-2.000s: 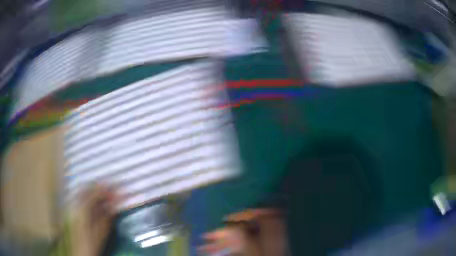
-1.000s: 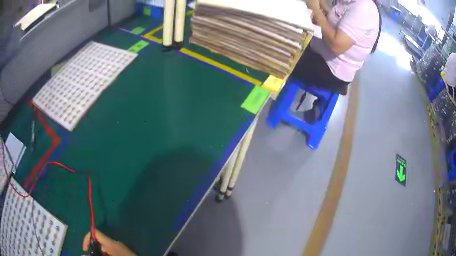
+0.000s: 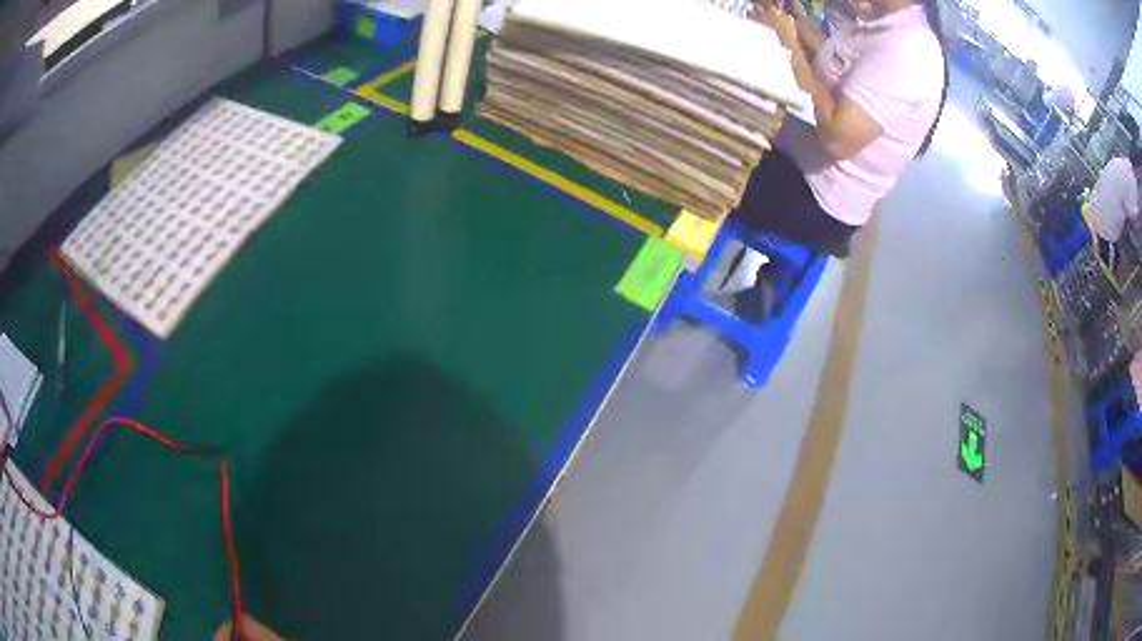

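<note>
My right hand (image 3: 251,629) is at the bottom edge, mostly cut off; a little skin shows beside the end of a red test lead (image 3: 229,526). What the hand holds is hidden below the edge. My left hand is not in view. The red lead loops left over the green mat to a component tray (image 3: 75,564) at the lower left, cut off by the frame. A thin dark wire (image 3: 73,570) lies across that tray. A second component tray (image 3: 200,207) with rows of small parts lies at the upper left.
A thick tray stack (image 3: 626,113) stands at the bench's far end beside two pale posts (image 3: 445,56). A person (image 3: 877,113) sits beyond on a blue stool (image 3: 751,301). White slips (image 3: 15,382) lie at the left edge. The bench edge (image 3: 551,495) borders a grey aisle.
My right hand has sunk further out of the bottom edge, and its grip on the dark probe no longer shows. The view has shifted slightly; the lower-left tray sits lower and further left.
</note>
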